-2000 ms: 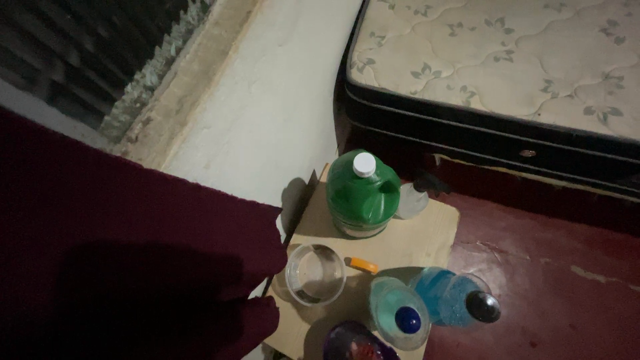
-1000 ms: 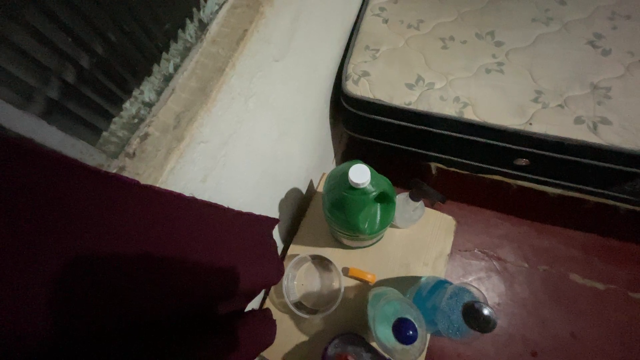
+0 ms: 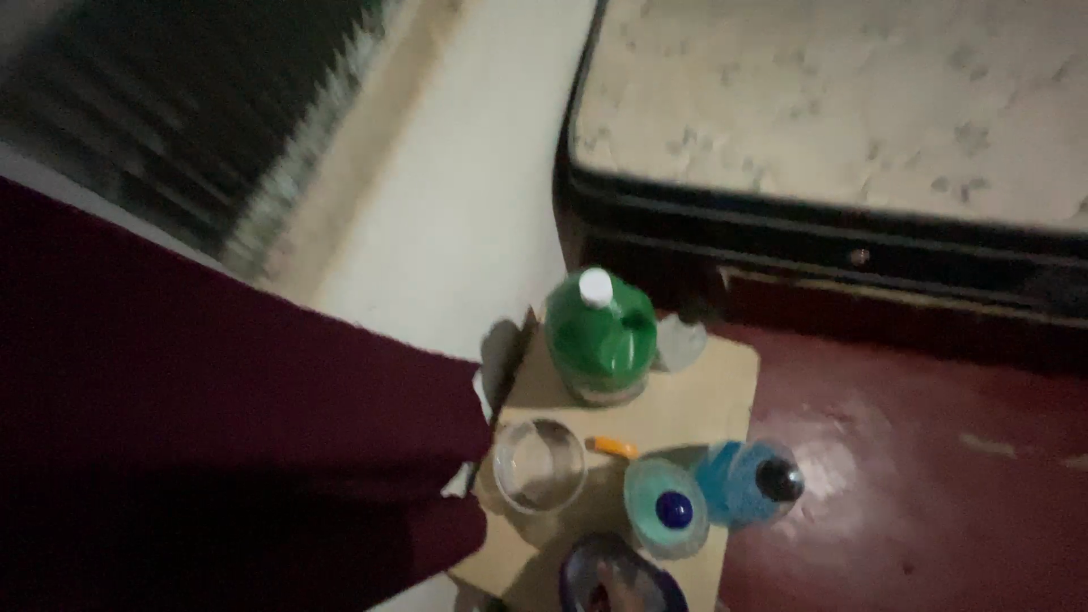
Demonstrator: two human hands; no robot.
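Neither of my hands is in the picture. A small light wooden table (image 3: 722, 378) carries a large green jug (image 3: 602, 340) with a white cap. Behind the jug's right side is a whitish translucent bottle (image 3: 680, 344). In front of the jug stands a round clear plastic container (image 3: 541, 467), beside a short orange object (image 3: 612, 447). Further right are a pale aqua bottle (image 3: 650, 489) with a dark blue cap and a bright blue bottle (image 3: 722, 484) with a black cap. A purple-rimmed container (image 3: 574, 569) is cut off by the bottom edge; its contents are blurred.
A dark maroon cloth (image 3: 238, 399) hangs at the left, by a window opening (image 3: 161, 93) and a white wall (image 3: 442, 195). At the upper right lies a floral mattress (image 3: 816, 110) with a black side. The red floor (image 3: 901, 476) shows at the lower right.
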